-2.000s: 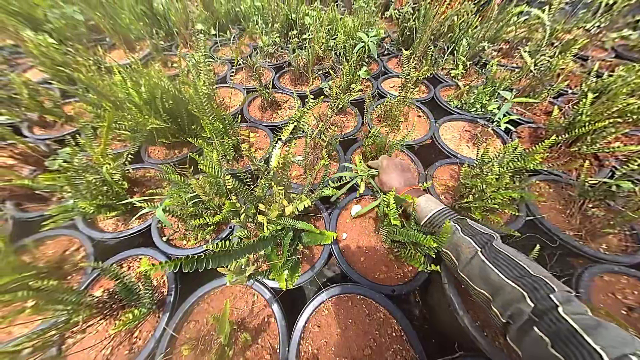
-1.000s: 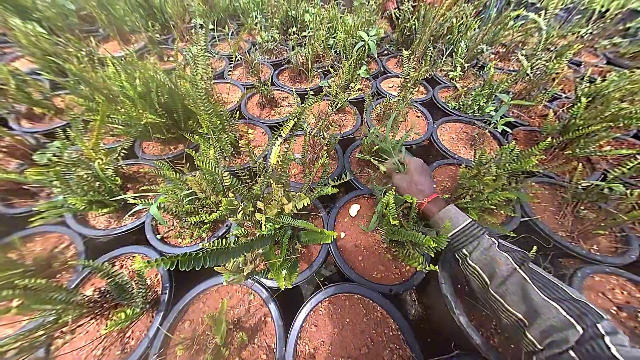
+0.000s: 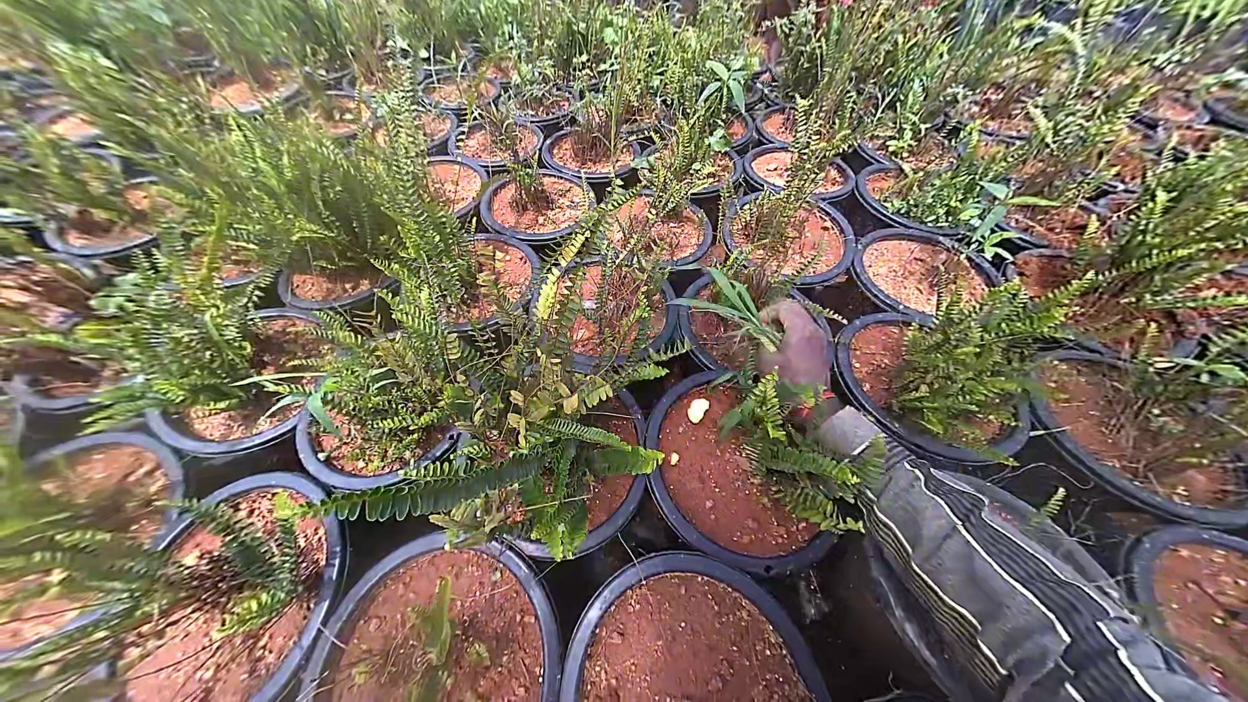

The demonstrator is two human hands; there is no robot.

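My right hand, in a grey striped sleeve with a red band at the wrist, is closed around a bunch of green grassy leaves. It hangs over a black plastic pot of reddish soil. Just below my wrist, fern fronds grow in a nearer pot, where a pale whitish piece and a smaller yellowish one lie on the soil. Left of that pot stands a larger fern with green and yellowed fronds. My left hand is not in view.
Rows of black pots with ferns stand close together all around. At the front are a pot with bare red soil and one with a small sprout. Taller grassy growth fills the back. Dark ground shows between pots.
My right hand was lower among the leaves two seconds ago, with its index finger extended. Now it is closed on a bunch of leaves.
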